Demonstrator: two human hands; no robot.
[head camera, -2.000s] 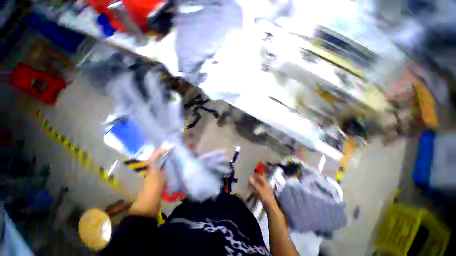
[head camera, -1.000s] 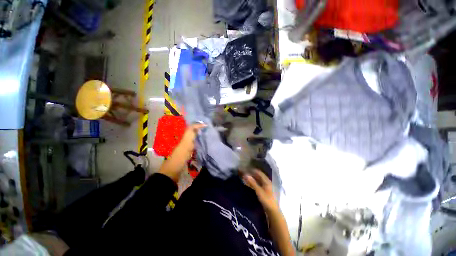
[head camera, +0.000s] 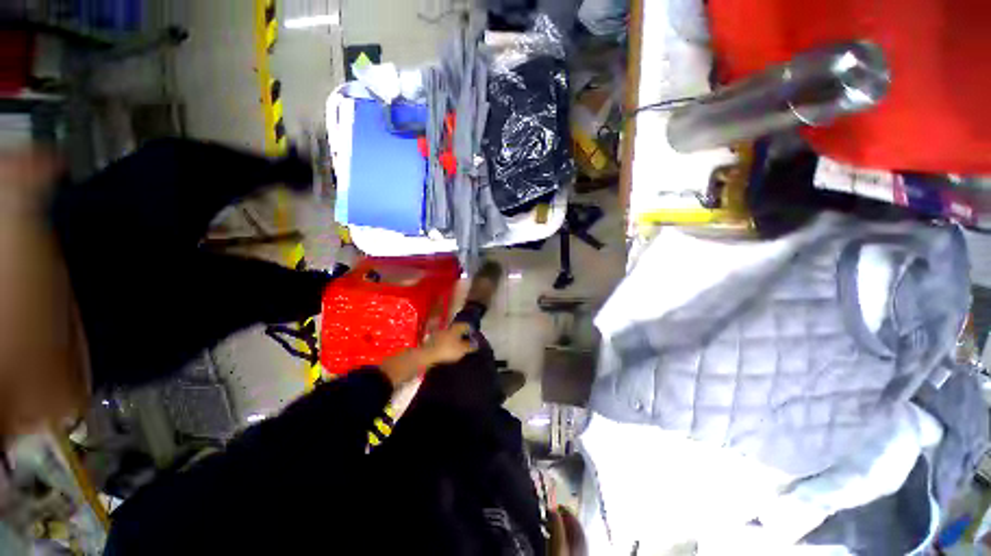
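Long grey cloth strips (head camera: 465, 130) lie across a white tub (head camera: 522, 235), with red bits among them. The tub also holds a flat blue piece (head camera: 386, 174) and a black plastic-wrapped bundle (head camera: 529, 141). My left hand (head camera: 448, 343) is over my dark clothing, below the tub and apart from the strips; its fingers are too small and unclear to read. My right hand cannot be made out; only a blurred skin-toned patch shows at the bottom edge.
A red stool or crate (head camera: 375, 315) stands against the tub's near side. A person in black (head camera: 163, 250) is close on the left. On the right, a white table (head camera: 674, 478) bears a grey quilted garment (head camera: 750, 358), a metal bottle (head camera: 782, 98) and red cloth (head camera: 924, 65).
The grey strips have left my left hand and now lie on the tub. My right hand has dropped out of clear view. A person in black has come in on the left.
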